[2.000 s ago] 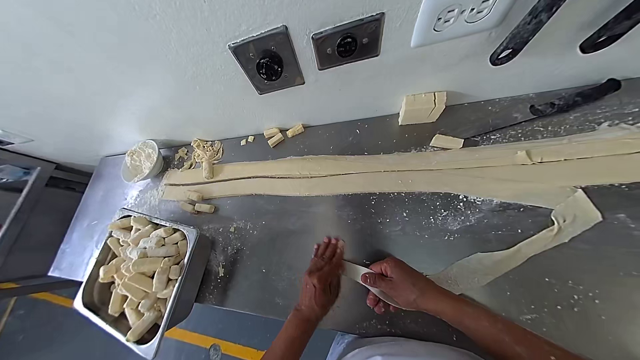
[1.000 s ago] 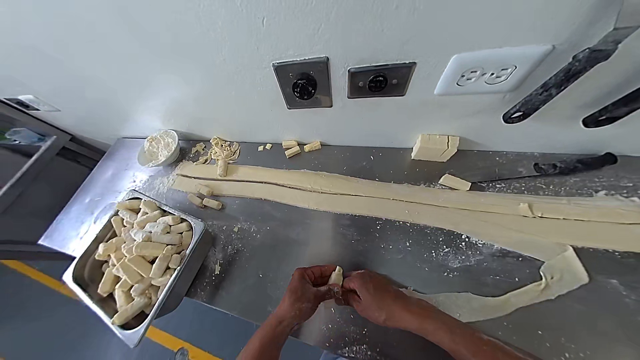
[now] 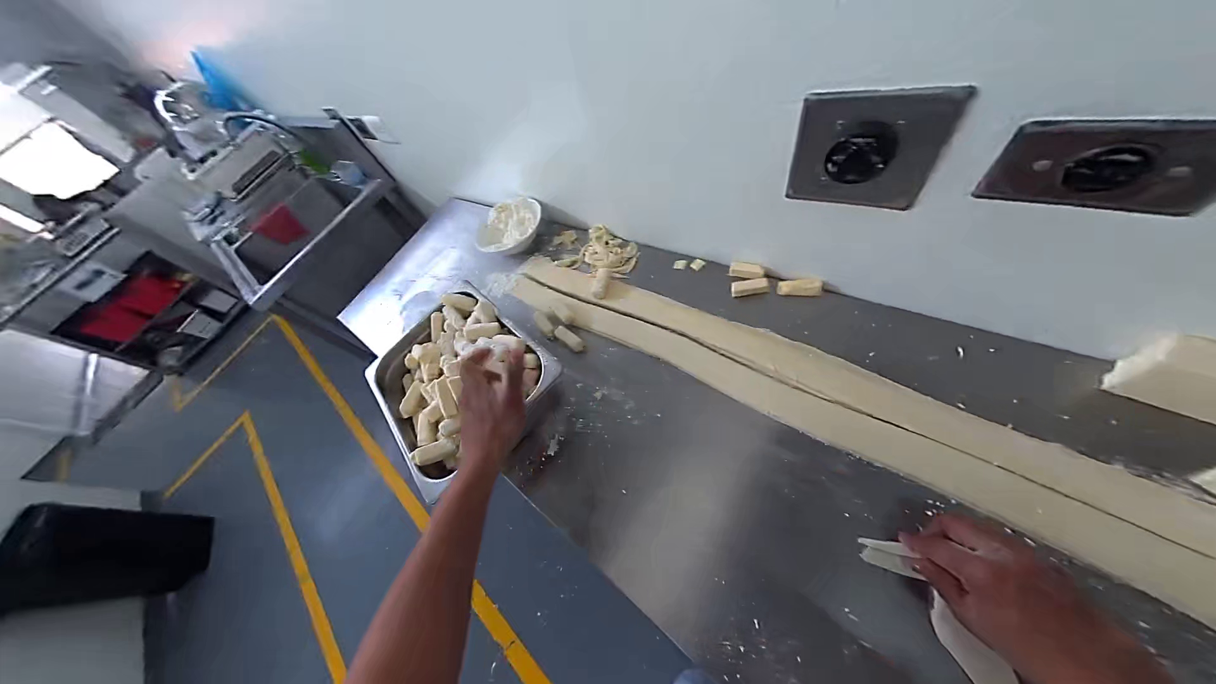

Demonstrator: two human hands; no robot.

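My left hand (image 3: 492, 404) reaches over a steel pan (image 3: 432, 489) of dough-wrapped sticks (image 3: 439, 391). Its fingers are at the heap's upper right; whether they hold a piece cannot be told. Near the table's front, my right hand (image 3: 988, 579) pinches the end of a thin dough strip (image 3: 964, 636), which trails below it. Two long dough strips (image 3: 807, 394) lie side by side across the steel table, with one short stick (image 3: 600, 283) on their far end and several wrapped pieces (image 3: 568, 338) beside them.
A bowl of flour (image 3: 510, 226), dough scraps (image 3: 608, 252) and cut sticks (image 3: 749, 287) stand along the wall. A pale block (image 3: 1168, 375) is at the right. The steel table (image 3: 655, 494) bears scattered flour. Beyond its left edge are a floor with yellow lines and a black bin (image 3: 104, 556).
My left hand has left my right hand and moved left to the pan. My right hand still grips the thin strip. The view has swung left.
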